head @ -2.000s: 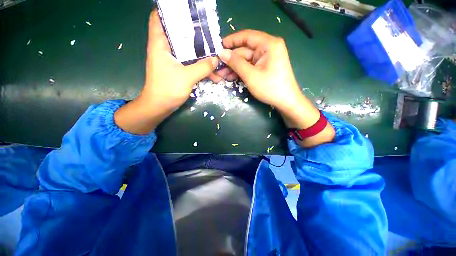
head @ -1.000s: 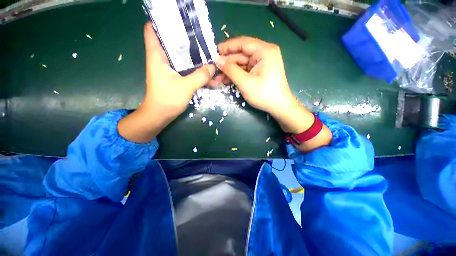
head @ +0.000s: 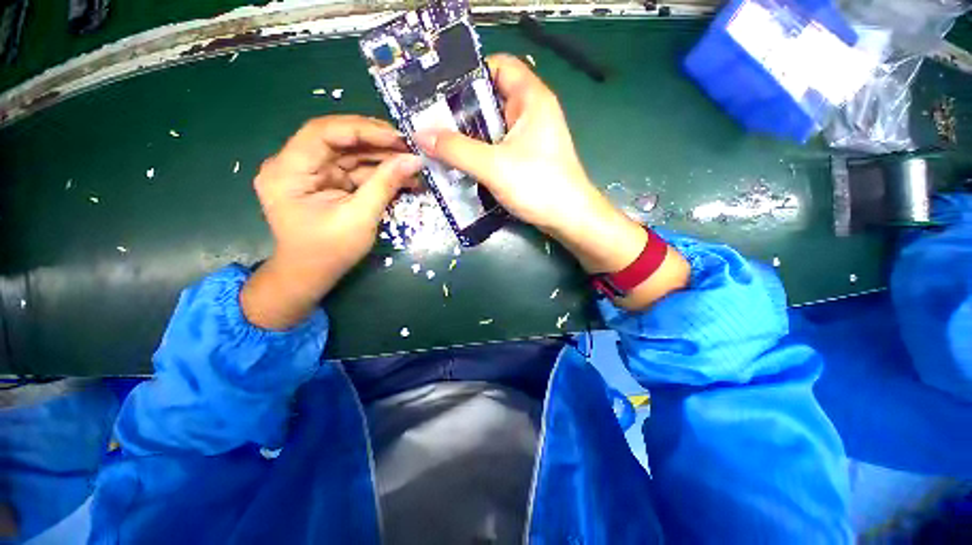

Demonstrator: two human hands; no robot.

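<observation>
A phone unit without back cover (head: 456,70) is held tilted above the bench, with dark circuitry at its far end and a silver-white middle with dark strips. My right hand (head: 530,158) grips it around its right edge, thumb across the middle. My left hand (head: 333,199) is at the phone's left edge, thumb and index finger pinched together there; whether something tiny is between them cannot be seen. Small white flakes (head: 418,226) lie heaped on the bench below and left of the phone.
A blue bin (head: 748,77) with a white label stands at right, with clear plastic bags (head: 876,115) beside it. A silver cylinder in a holder (head: 911,191) is at the right edge. A black stick (head: 563,48) lies near the pale rail (head: 203,51). A neighbour's blue sleeve (head: 938,298) shows at right.
The phone has passed from my left hand to my right and now shows its circuitry end. My left hand has moved down and left to its edge. The view has shifted, showing more rail.
</observation>
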